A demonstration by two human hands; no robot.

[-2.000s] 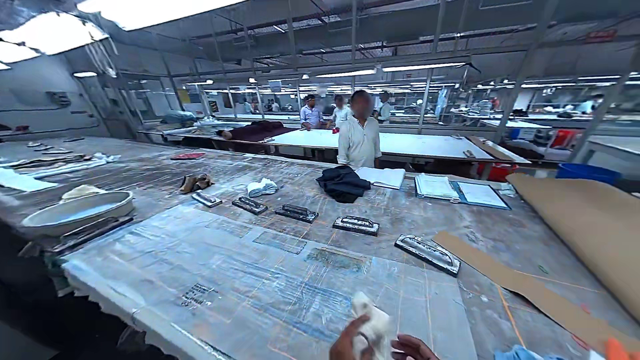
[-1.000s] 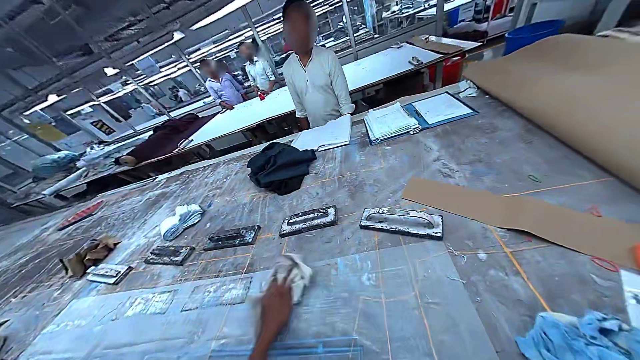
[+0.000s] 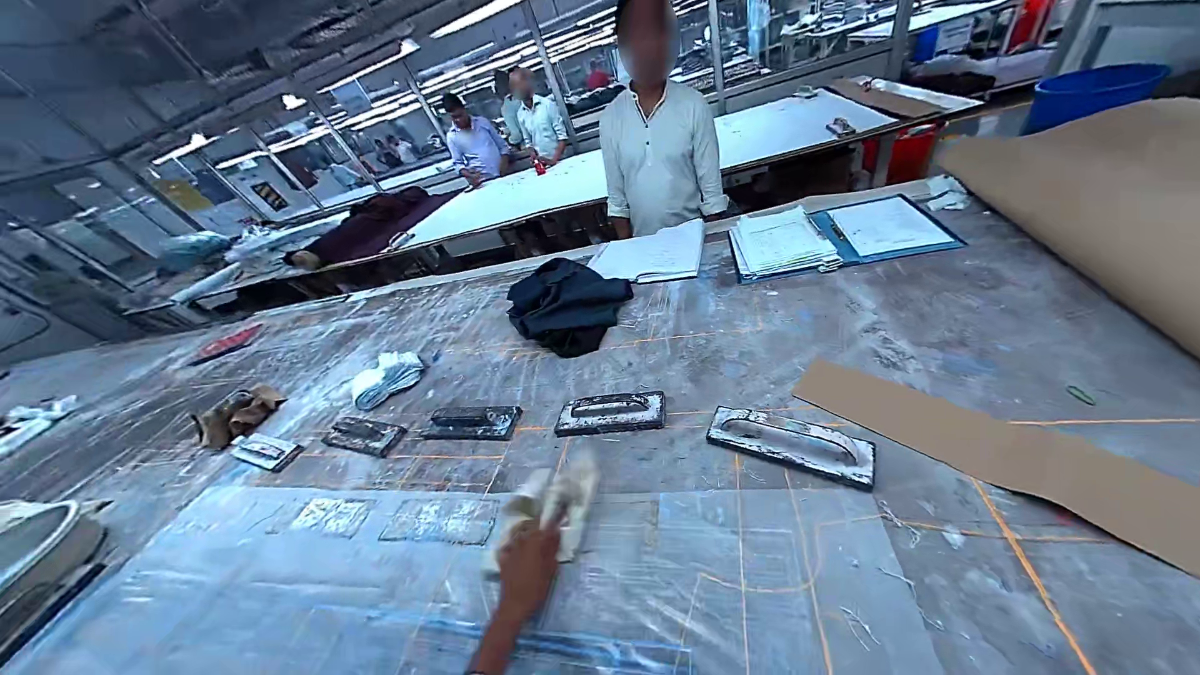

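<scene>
My left hand [image 3: 531, 561] is low in the middle of the head view, closed on a crumpled white cloth [image 3: 579, 502]. Motion blurs the hand and cloth. They are over the upper part of a translucent plastic sheet [image 3: 750, 581] with printed outlines, spread on the worktable. Beyond the hand is a row of several flat, paint-smeared blocks with handles, among them a dark block [image 3: 472, 423], a block with a light handle [image 3: 611, 413] and a larger one at the right [image 3: 792, 446]. My right hand is out of view.
Brown paper strip [image 3: 994, 455] lies right; larger brown sheet [image 3: 1106, 187] behind it. Dark cloth [image 3: 567, 305], open book [image 3: 656, 253] and blue folder [image 3: 895, 227] lie along the far side. A round basin [image 3: 47, 553] stands left. A person [image 3: 661, 150] stands across the table.
My left hand and the white cloth have moved out over the sheet toward the blocks. My right hand, seen two seconds ago, has left the view. The view has turned and tilted strongly.
</scene>
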